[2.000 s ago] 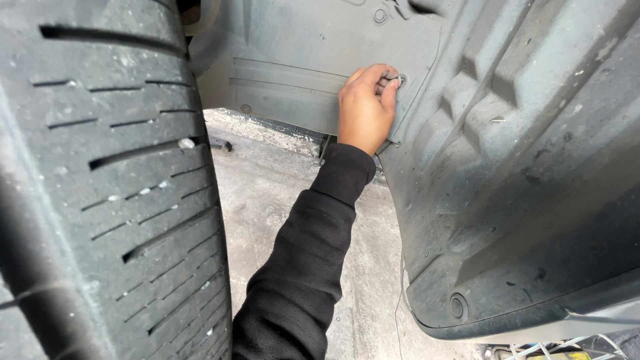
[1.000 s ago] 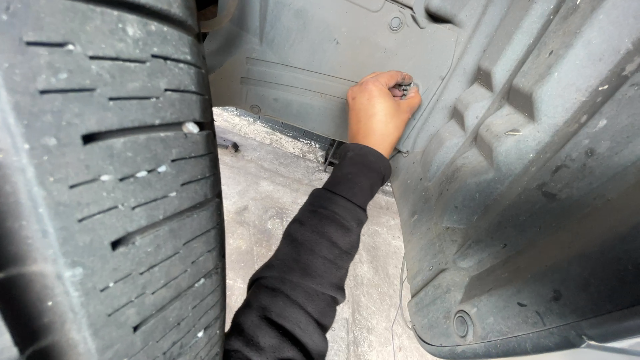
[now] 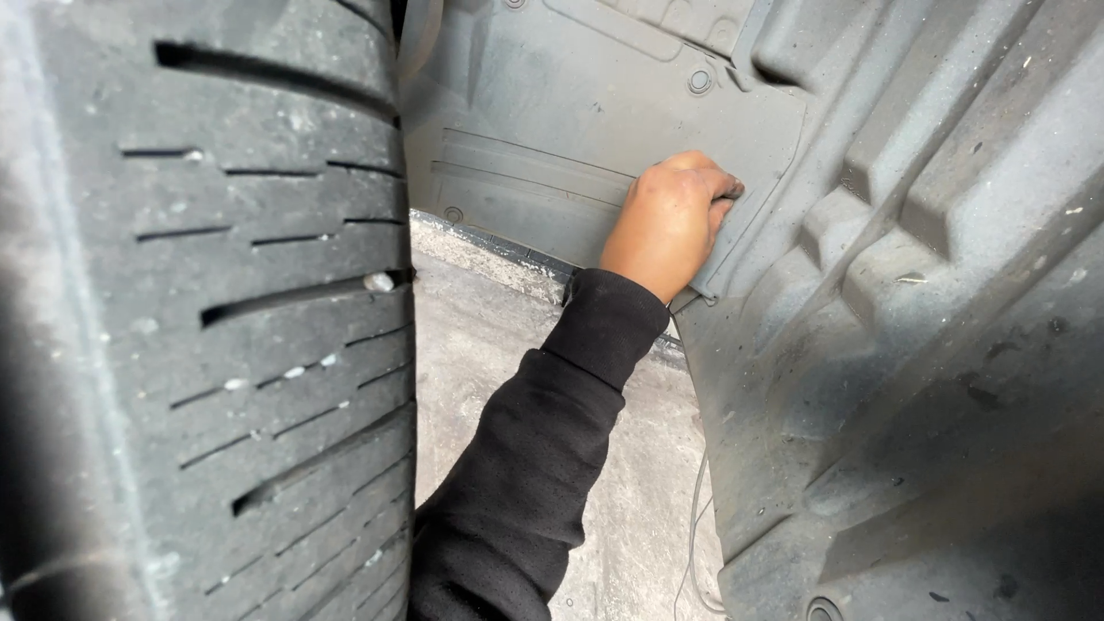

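Note:
My left hand [image 3: 668, 216], in a black sleeve, reaches up from the bottom of the view to a grey plastic liner panel [image 3: 552, 103] in a car's wheel well. Its thumb and fingers are pinched together close to the panel's right edge, with dark fingertips. Whether something small is between them cannot be seen. A round push-in clip [image 3: 699, 82] sits in the panel above the hand, and another round fastener [image 3: 453, 216] is at its lower left. My right hand is out of view.
A tire [image 3: 285, 362] with small stones in its tread fills the left side. The ribbed wheel-arch liner [image 3: 931, 285] takes up the right. Below lies the pale, worn ground [image 3: 638, 483], with a thin cable [image 3: 693, 535] hanging beside the liner's edge.
The hand stays at the same area of the panel, but has turned so that its back covers more of the fingers. The small dark thing at the fingertips earlier is no longer distinct.

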